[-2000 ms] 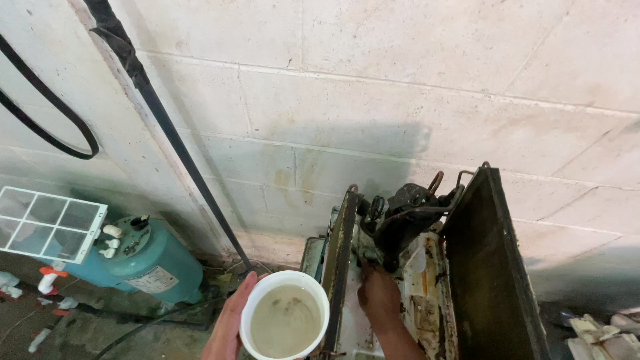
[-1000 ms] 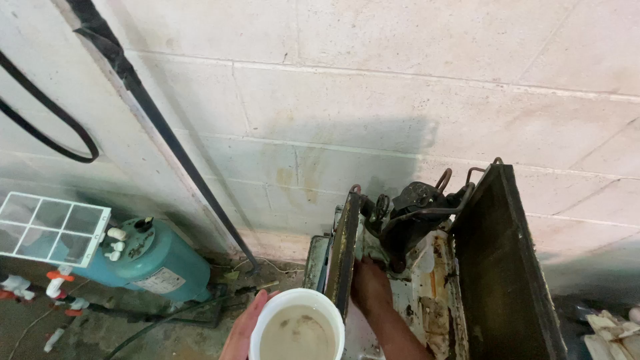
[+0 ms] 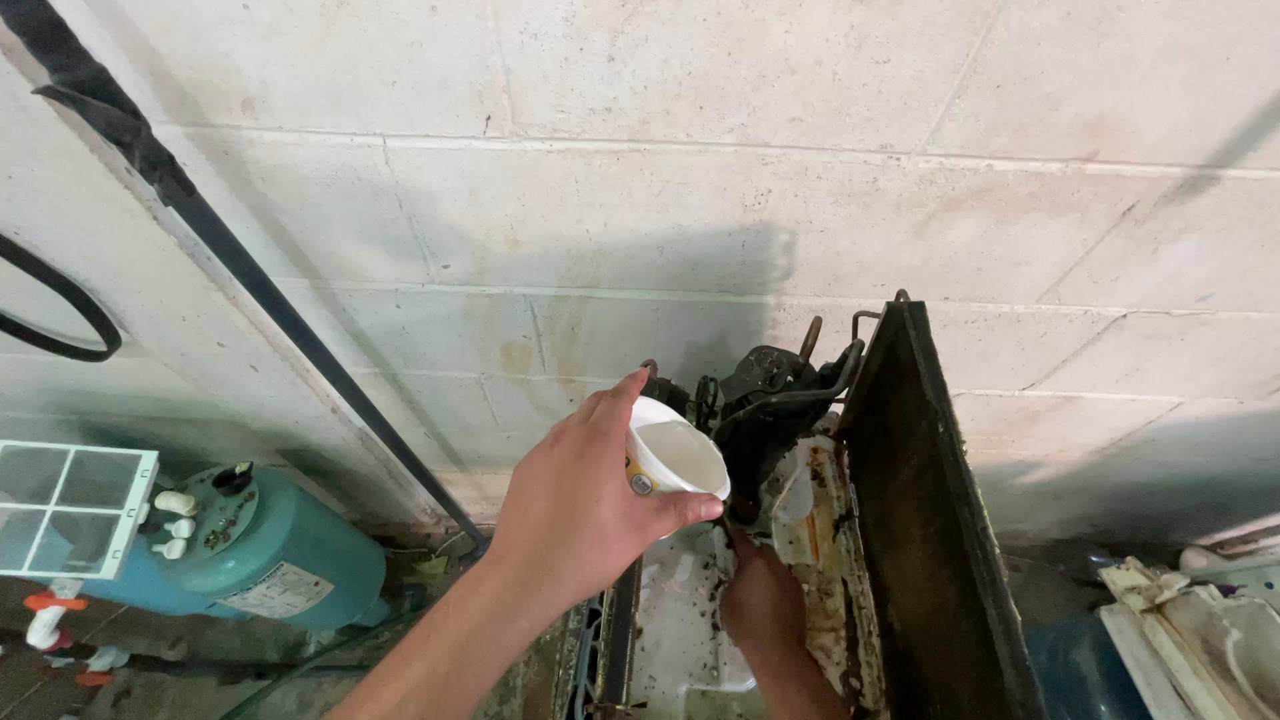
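Note:
My left hand [image 3: 585,490] grips a white plastic tub [image 3: 682,452] by its side and tilts it over a dirty air conditioner chassis [image 3: 690,610]. Cloudy liquid shows inside the tub. My right hand [image 3: 765,600] reaches down into the chassis, fingertips at the foot of a black compressor [image 3: 750,430] with bent copper tubes; what the fingertips touch is hidden. A dark, grimy coil panel [image 3: 925,520] stands upright at the right of the chassis. Brown residue and dark specks cover the white base around my right hand.
A painted block wall [image 3: 620,220] rises behind. On the left stand a teal metal tank [image 3: 290,550], a white framed filter screen [image 3: 75,505] and pipes with orange-handled valves [image 3: 50,602]. A black pipe [image 3: 300,350] slants down the wall. Dirty white plastic parts [image 3: 1200,620] lie at the right.
My left hand has lifted the tub from beside the chassis and moved it over toward the compressor, where it is now tilted. My right hand stays down in the chassis.

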